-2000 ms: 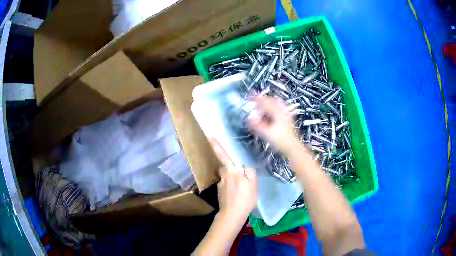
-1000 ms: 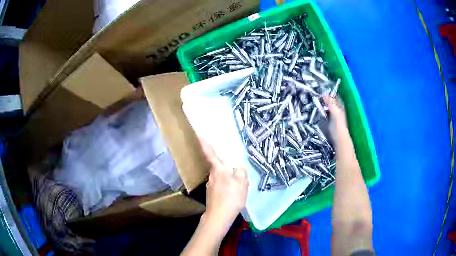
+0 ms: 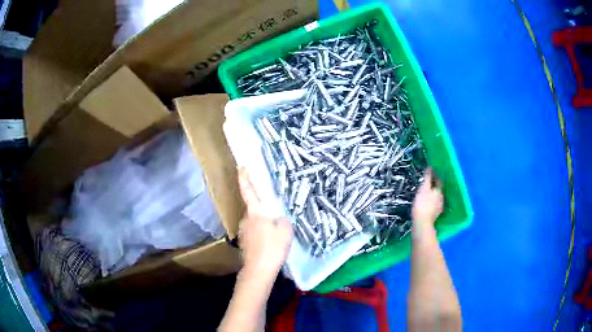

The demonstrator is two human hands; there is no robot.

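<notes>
A white rectangular parts tray (image 3: 250, 146) lies tilted inside the left part of a green crate (image 3: 452, 159). Silver metal cylinder parts (image 3: 337, 136) fill the crate and heap over into the tray, hiding the tray's right side. My left hand (image 3: 263, 227) grips the tray's near left wall, thumb on the inside. My right hand (image 3: 428, 200) is low at the crate's right side, at the edge of the cylinders. Its fingertips are partly hidden and blurred, and whether it holds any part cannot be told.
An open brown carton (image 3: 201, 159) with white plastic sheets (image 3: 139, 201) stands left of the crate. A larger carton (image 3: 240, 32) is behind. Red stool-like frames (image 3: 370, 295) show below the crate and at far right. Blue floor with a yellow line lies right.
The tray holds more cylinders than before. My right hand has moved from over the tray to the crate's right side, then lower. My left hand keeps hold of the tray.
</notes>
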